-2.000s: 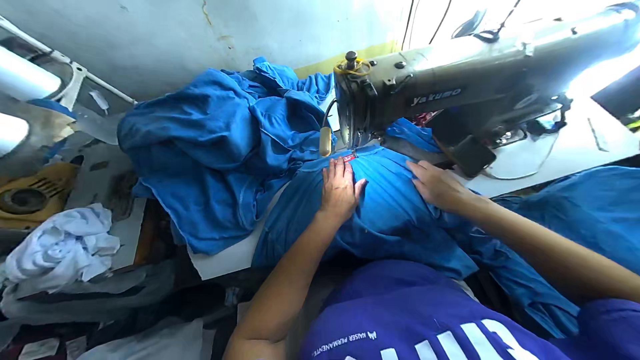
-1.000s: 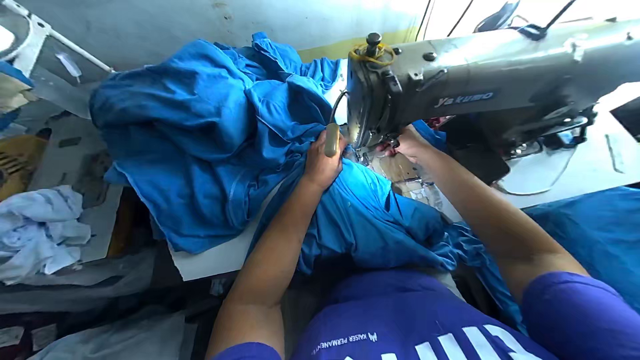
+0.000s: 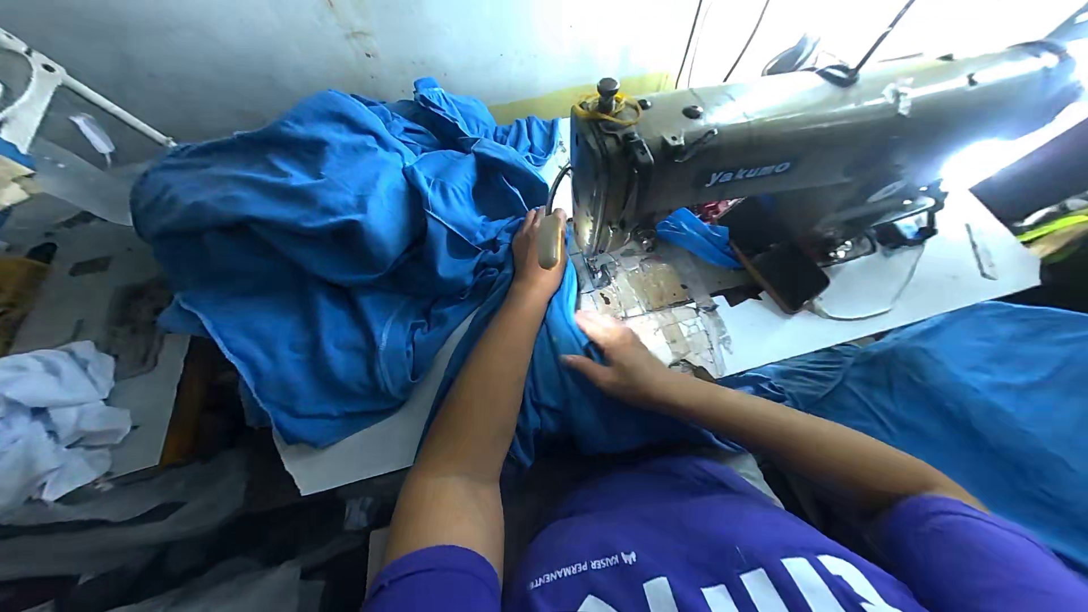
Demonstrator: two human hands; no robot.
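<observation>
Blue fabric [image 3: 314,229] is heaped left of a Yakumo sewing machine [image 3: 748,153] and runs down over the table edge toward my lap. My left hand [image 3: 538,255] is on the fabric just left of the needle area, partly hidden behind a tan oval piece [image 3: 551,240] on a dark bent stem; its grip is unclear. My right hand [image 3: 625,357] lies at the fabric's right edge, thumb and fingers apart, below the presser foot [image 3: 597,272]. The worn, taped machine bed [image 3: 659,297] shows between the fabric and the white tabletop.
A dark phone [image 3: 789,274] lies under the machine arm beside a blue scrap [image 3: 699,238] and a pale cord. More blue fabric [image 3: 952,399] spreads at the right. White cloth [image 3: 59,416] lies on another surface at the left, near a white metal frame [image 3: 110,104].
My right hand has come back from behind the needle area toward me, onto the fabric's near part. The fabric that covered the machine bed two seconds ago has shifted left. The left hand stays beside the needle.
</observation>
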